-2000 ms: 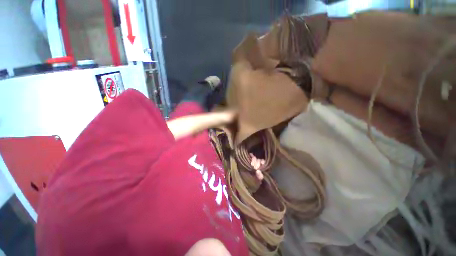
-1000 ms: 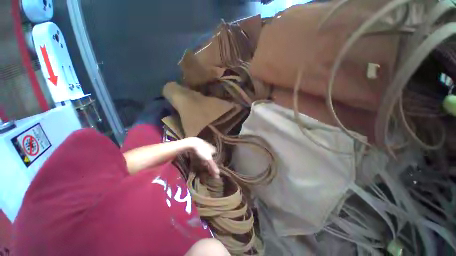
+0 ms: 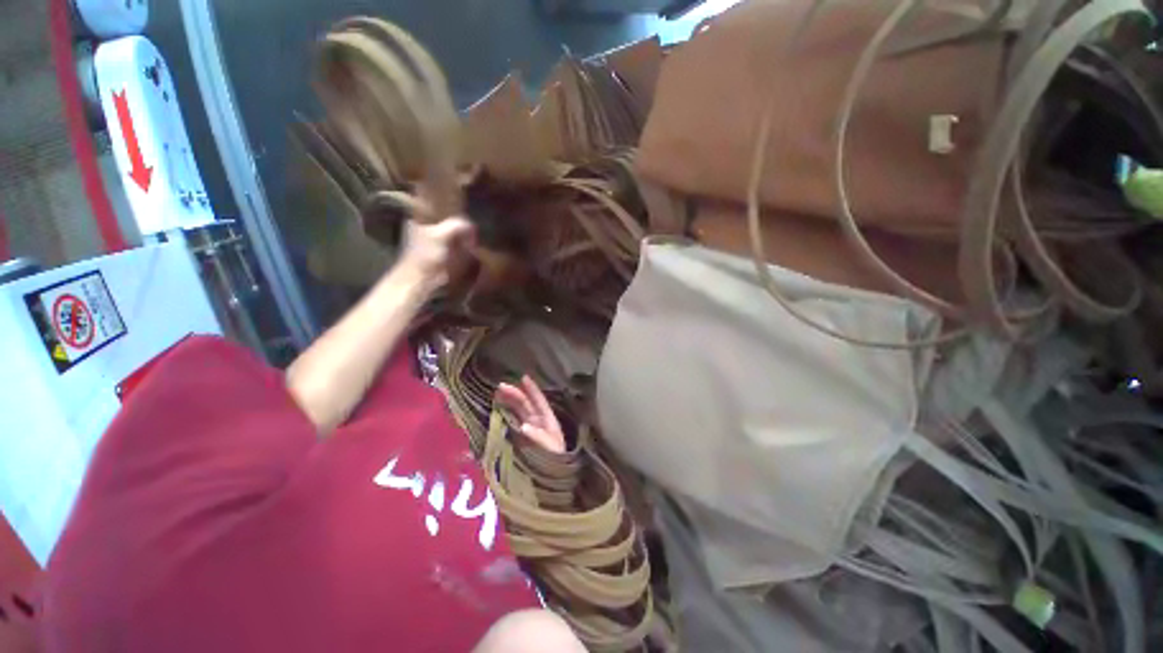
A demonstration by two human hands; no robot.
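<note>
My left hand (image 3: 440,249) is closed around a tan strapped bundle, with its looped straps (image 3: 389,89) raised above the fist, blurred. Brown panels fan out around and behind this hand. My right hand (image 3: 533,415) shows only its fingers, spread, beside coiled tan straps (image 3: 574,536). These straps hang in stacked loops over my right arm, against my red shirt. Most of that forearm is hidden under them. More brown panels (image 3: 517,134) stand in a bunch just beyond the left hand.
Large orange-brown panels (image 3: 816,115) with hanging loops are at the upper right. A cream-grey panel (image 3: 765,396) hangs below them, with pale straps (image 3: 995,498) at the lower right. A white machine (image 3: 140,344) with a warning label is at the left. Dark grey floor shows at the top.
My left hand has moved up and away from the coiled straps and now grips a raised bundle of loops. My right fingers now show. The brown panel near my body has shifted.
</note>
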